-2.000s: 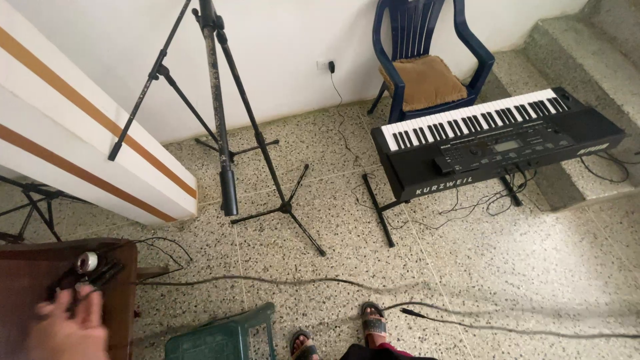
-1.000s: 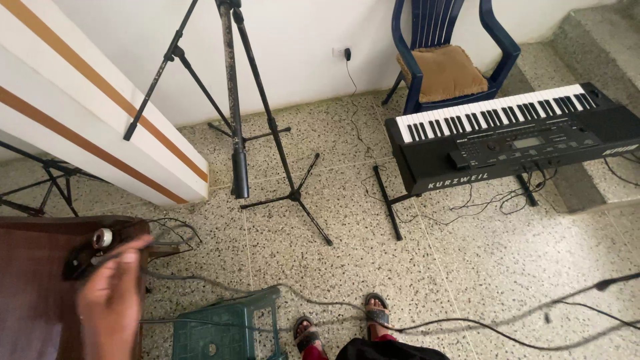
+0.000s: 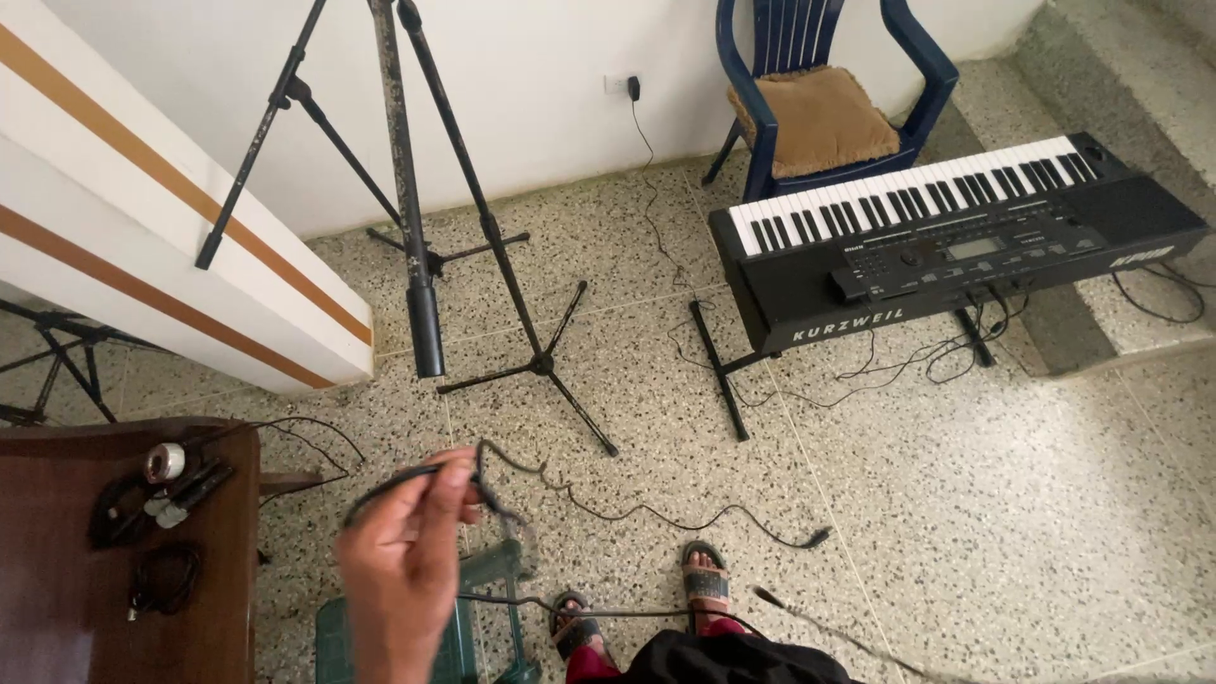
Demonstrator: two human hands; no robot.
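Note:
My left hand (image 3: 413,560) is raised at the lower centre-left, fingers closed around a black cable (image 3: 494,499), part of which loops over the hand. One thin black cable (image 3: 646,508) trails right from near the fingers to a dark plug end. Another black cable (image 3: 836,638) stretches past my sandalled feet, its end by the right foot. On the brown wooden table (image 3: 57,570) lie a roll of tape (image 3: 164,463), dark connectors (image 3: 190,494) and a small coiled black cable (image 3: 163,578). My right hand is not in view.
A Kurzweil keyboard (image 3: 912,237) rests on a black stand at the right, before a blue plastic chair (image 3: 750,133) with a tan cushion. Microphone stands (image 3: 541,364) stand beside a striped column (image 3: 190,237). A green plastic stool (image 3: 342,636) is below my hand; concrete steps (image 3: 1121,114) rise at right.
My left hand has moved right, away from the table, and now has a cable in it. Cables have shifted across the floor near my feet.

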